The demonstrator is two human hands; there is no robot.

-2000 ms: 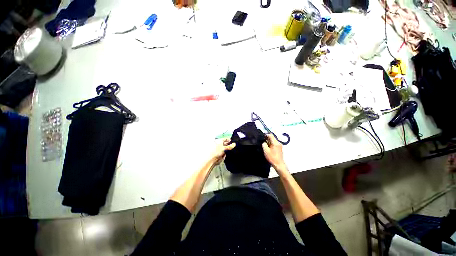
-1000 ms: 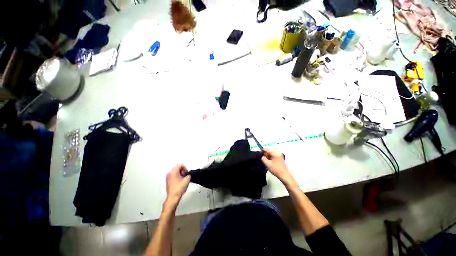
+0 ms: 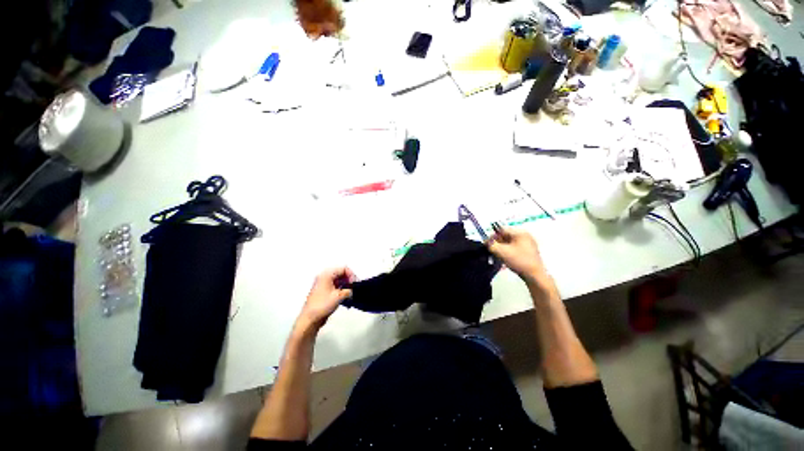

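A black garment (image 3: 432, 275) is stretched between my hands at the table's near edge. My left hand (image 3: 328, 295) pinches its left end. My right hand (image 3: 514, 250) grips its upper right part, close to a black clothes hanger (image 3: 472, 219). One end of the hanger shows above the cloth; the rest is hidden by the garment and my right hand. Whether the garment hangs on it I cannot tell. A pile of finished black garments (image 3: 187, 308) with hangers at its top lies on the table's left side.
The white table (image 3: 264, 220) holds a bead box (image 3: 116, 269) and a pale cylinder (image 3: 81, 130) at left. A green tape measure (image 3: 551, 214), a red strip (image 3: 366, 188) and a small dark tool (image 3: 409, 155) lie mid-table. A corded white appliance (image 3: 614, 195) and bottles (image 3: 545, 84) are at right.
My left hand has moved left from beside my right hand, drawing the bunched garment out sideways. My right hand has shifted slightly right. The hanger's curved hook no longer shows.
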